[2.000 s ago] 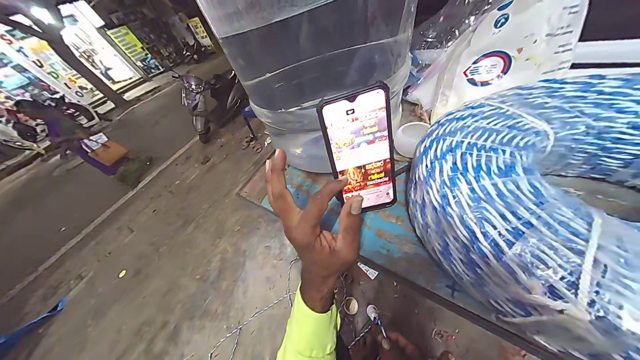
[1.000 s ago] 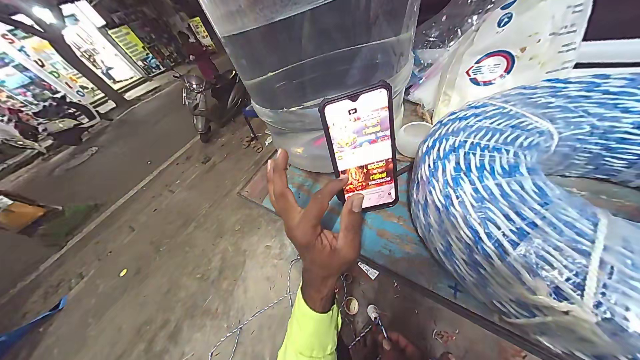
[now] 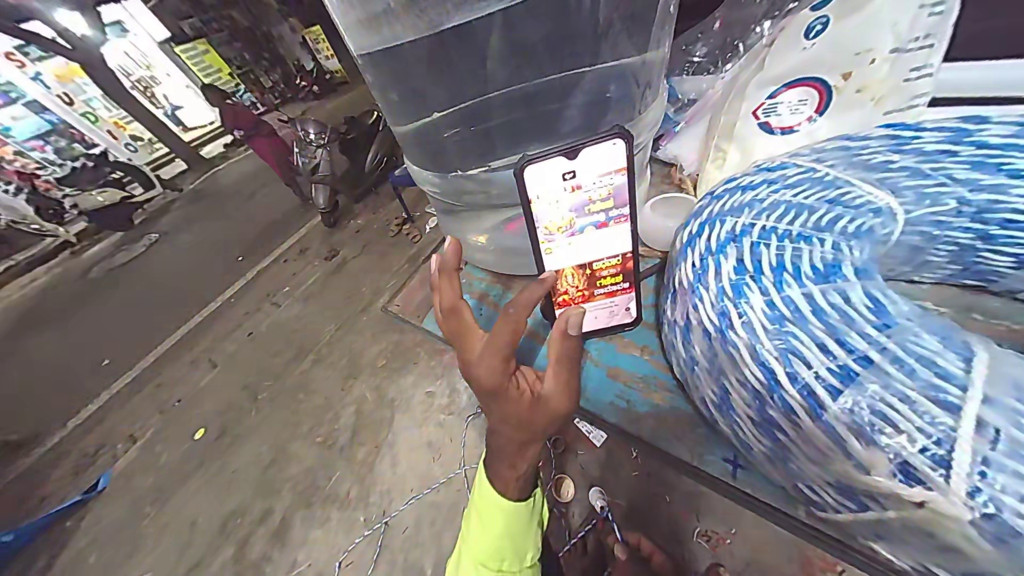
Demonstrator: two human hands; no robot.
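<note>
A smartphone (image 3: 582, 232) in a black case stands tilted in front of a large clear container (image 3: 528, 88), its screen lit with bright pictures and writing. My left hand (image 3: 516, 360), in a lime-yellow sleeve, reaches up to its lower left. The thumb tip lies over the screen's lower corner and the index fingertip is at the left edge; the other fingers point up. Whether they grip the phone is unclear. Low in the view, my right hand (image 3: 640, 552), partly cut off, pinches a blue-and-white braided cord (image 3: 613, 524) beside a small white piece (image 3: 598, 501).
A big plastic-wrapped coil of blue-and-white rope (image 3: 768, 320) lies on the worn blue table (image 3: 632, 368). Behind are a white bowl (image 3: 669, 220) and a printed white bag (image 3: 856, 72). Loose cord (image 3: 408, 504) trails on the ground. A person (image 3: 260, 136) is beside a parked scooter (image 3: 318, 160).
Both hands and the phone have stayed nearly still. The person near the scooter has moved left since one second ago. A passer-by with a brown item, seen at the left two seconds ago, is out of view.
</note>
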